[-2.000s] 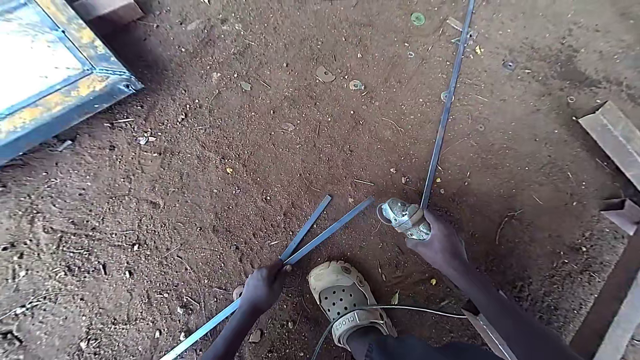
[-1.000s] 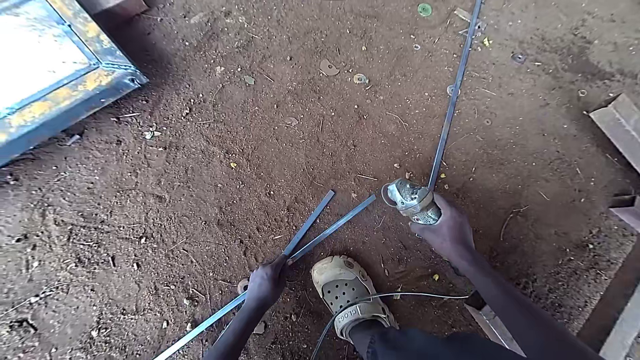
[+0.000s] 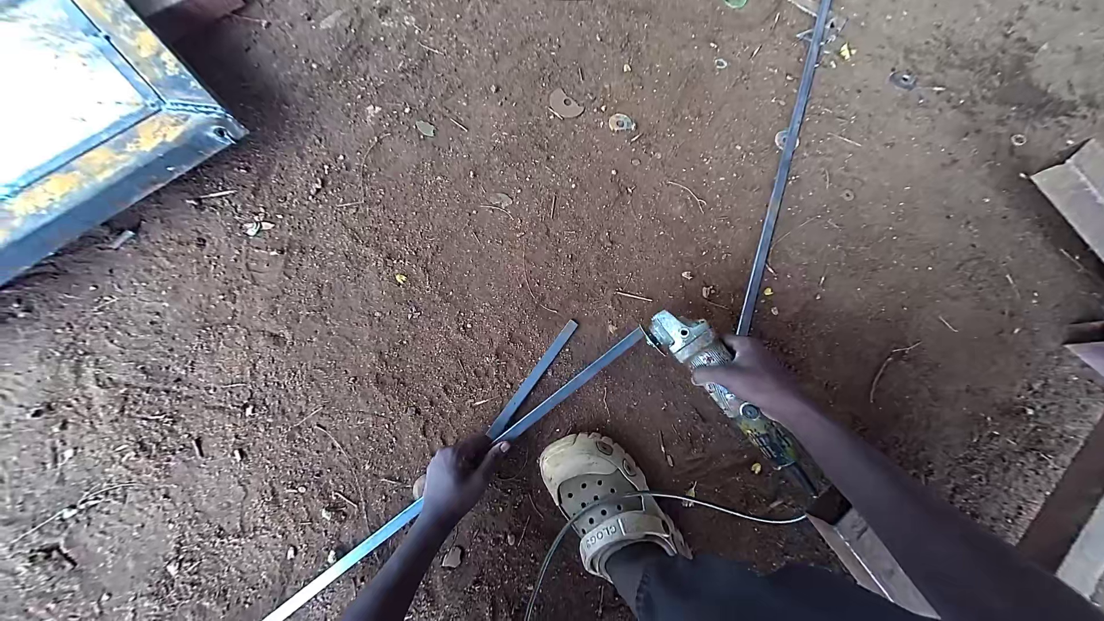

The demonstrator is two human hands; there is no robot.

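My left hand (image 3: pixel 460 483) grips a long flat steel bar (image 3: pixel 573 384) and a second, shorter-looking bar (image 3: pixel 536 373) that crosses it at the fingers. The long bar runs from the lower left up to the head of an angle grinder (image 3: pixel 681 335). My right hand (image 3: pixel 749 375) is closed around the grinder's body, its disc edge-on at the bar's end; whether they touch I cannot tell. Another long thin metal bar (image 3: pixel 780 177) lies on the dirt beyond my right hand, its near end by my fingers. The grinder's rear reaches under my right forearm.
A welded metal frame (image 3: pixel 129 159) stands at the upper left. My foot in a beige clog (image 3: pixel 599 492) is between my arms, a cable (image 3: pixel 716 509) looping over it. Metal profiles (image 3: pixel 1078 194) lie at the right. Worn discs (image 3: pixel 565 104) and leaves dot the dirt ground.
The grinder in my right hand has turned, its head now angled up and left against or near the bar's end, and its body shows. My left hand keeps its hold on the bars.
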